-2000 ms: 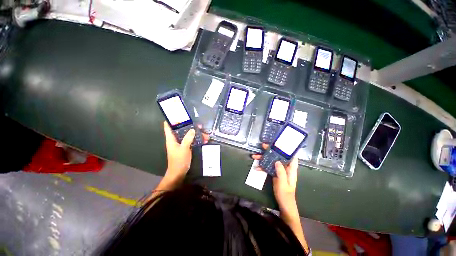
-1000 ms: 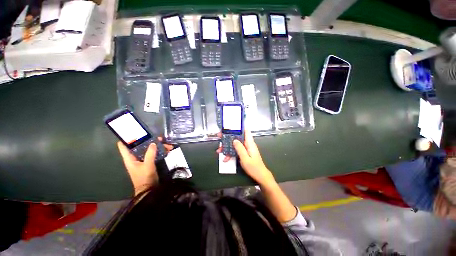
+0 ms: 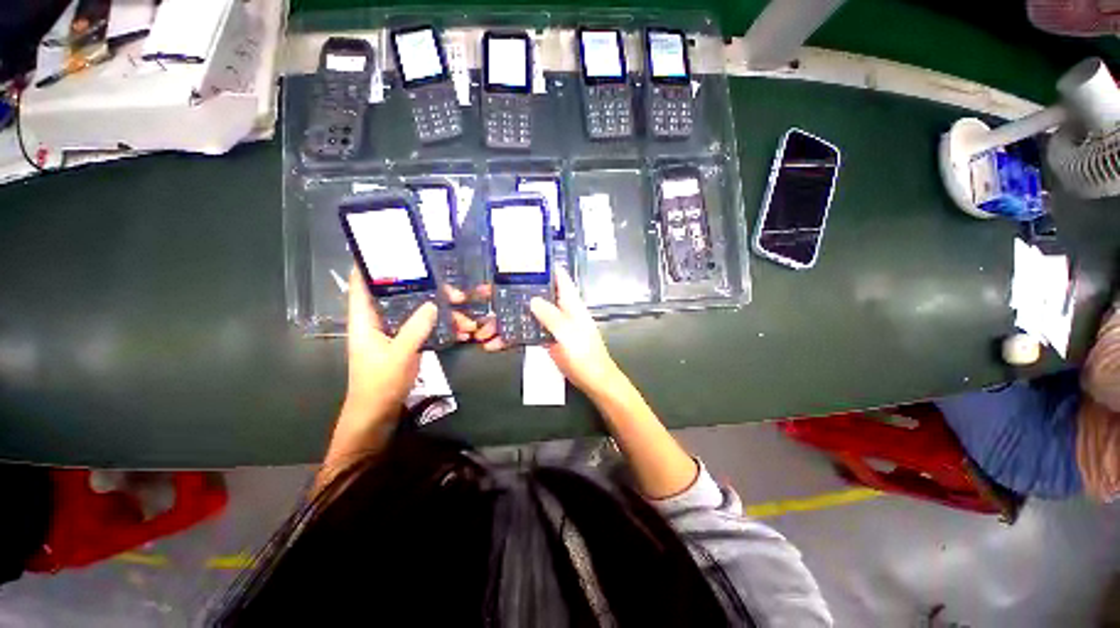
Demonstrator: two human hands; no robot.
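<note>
My left hand [image 3: 391, 350] holds a keypad phone [image 3: 389, 252] with its white screen lit, over the front left of the clear plastic tray [image 3: 516, 172]. My right hand [image 3: 559, 337] holds another lit keypad phone [image 3: 521, 245] close beside it, thumb at the keypad. Both held phones partly hide two lit phones in the tray's front row. The back row holds several phones with lit screens and one back-up phone [image 3: 337, 104] at the left. Another back-up phone [image 3: 685, 227] lies in the front right pocket. White cards [image 3: 544, 377] lie on the bench near my wrists.
A smartphone [image 3: 798, 200] lies right of the tray. A small white fan [image 3: 1087, 117], a blue packet [image 3: 1010, 182] and papers [image 3: 1042, 294] are farther right. A white box [image 3: 160, 92] stands at the back left. Red stools [image 3: 135, 515] and a person's arm are at the front edges.
The two held phones have come closer together, over the tray's front row. The left phone moved right and away from me; the right one moved left. The camera view has turned and shifted over the two seconds.
</note>
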